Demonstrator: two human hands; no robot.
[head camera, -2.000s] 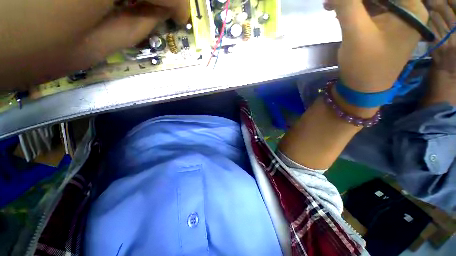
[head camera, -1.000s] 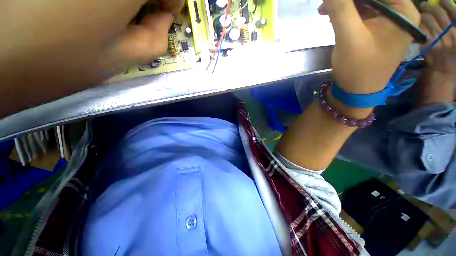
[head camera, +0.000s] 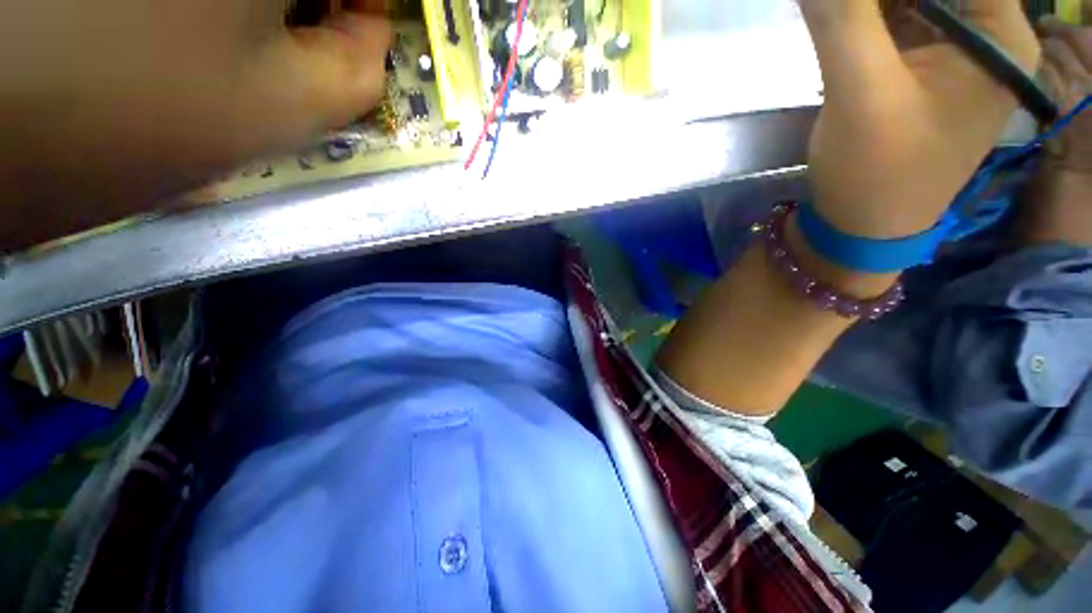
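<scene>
Circuit boards with yellow edges (head camera: 639, 48) lie side by side at the top of the view. Red and blue lead wires (head camera: 493, 114) hang from one board's near end over the metal rail. My left hand (head camera: 311, 72) is over the boards at the upper left, blurred, with its fingertips cut off or hidden; whether it grips anything cannot be told. My right hand (head camera: 904, 108) is raised at the upper right, partly cut off by the top edge, and holds dark tweezers (head camera: 988, 58). A blue wrist strap and a beaded bracelet are on its wrist.
The metal rail (head camera: 395, 198) runs across the view between the boards and my body. Another person's hand (head camera: 1068, 72) and grey-blue sleeve (head camera: 1018, 347) are close on the right. The blue strap cord (head camera: 1024, 144) passes near that hand. A dark item (head camera: 916, 515) lies low at the right.
The boards and hanging wires have shifted slightly left in view. My left hand has moved a little left and up. My right hand still holds the tweezers and has shifted slightly right.
</scene>
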